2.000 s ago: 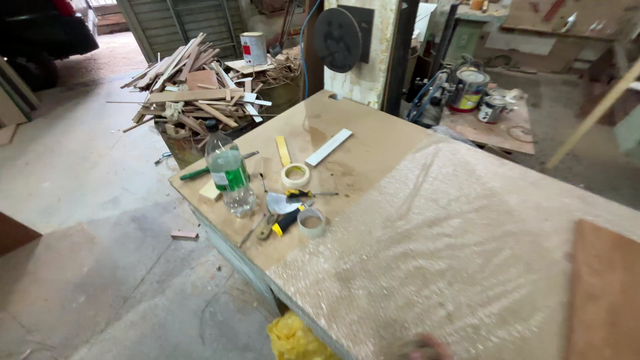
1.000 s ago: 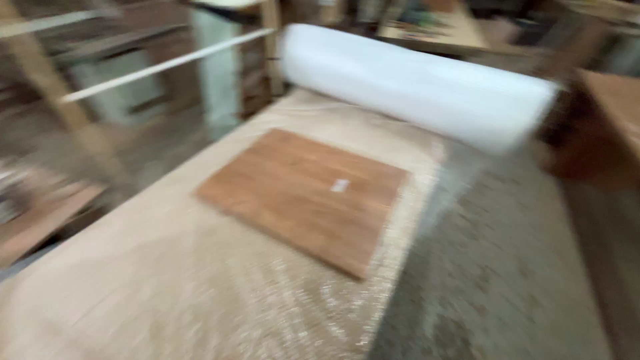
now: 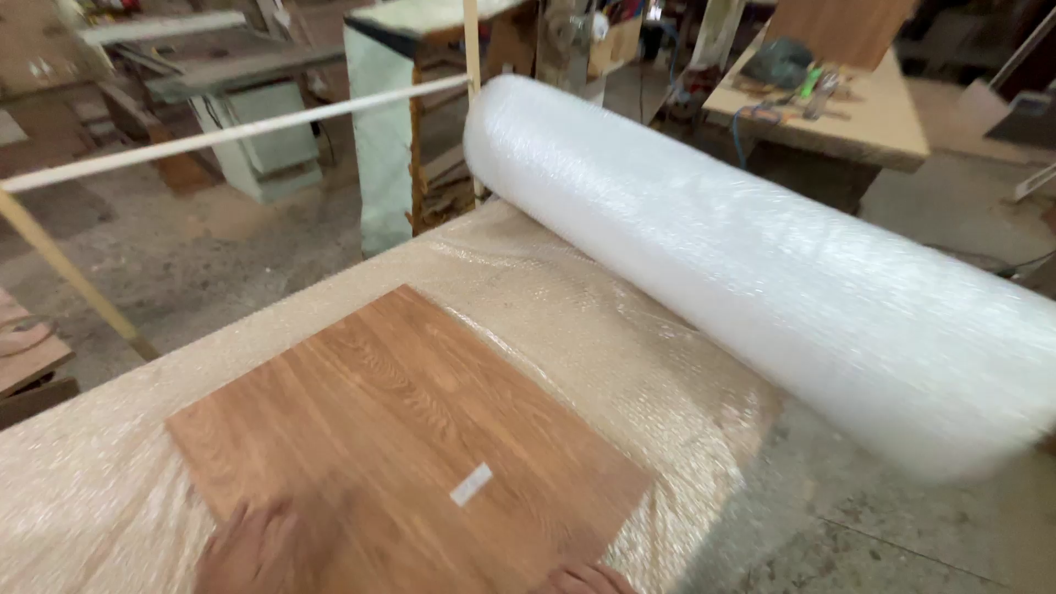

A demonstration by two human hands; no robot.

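Observation:
A wood-grain panel (image 3: pixel 396 412) with a small white label (image 3: pixel 471 484) lies flat on bubble wrap (image 3: pixel 528 289) that covers the table. At the panel's lower left edge is my left hand (image 3: pixel 247 549), its fingers laid on or against the wood; blur hides whether it grips. Only the fingers of my right hand (image 3: pixel 584 580) show, at the panel's near right edge, and the rest is cut off by the bottom of the view. Beyond the panel, a large white roll of bubble wrap (image 3: pixel 742 247) lies slantwise across the table's far end, its right part reaching past the table edge.
Behind the roll stands a workbench (image 3: pixel 874 136) with tools and a dark bundle. A white strip (image 3: pixel 247 130) runs level at the upper left, by an upright wooden stick (image 3: pixel 473 49). Concrete floor (image 3: pixel 858 528) shows at the lower right.
The view has swung from the table's end with the bottle and tapes to the end with the roll. My hands have come to the panel; one second ago neither was in view.

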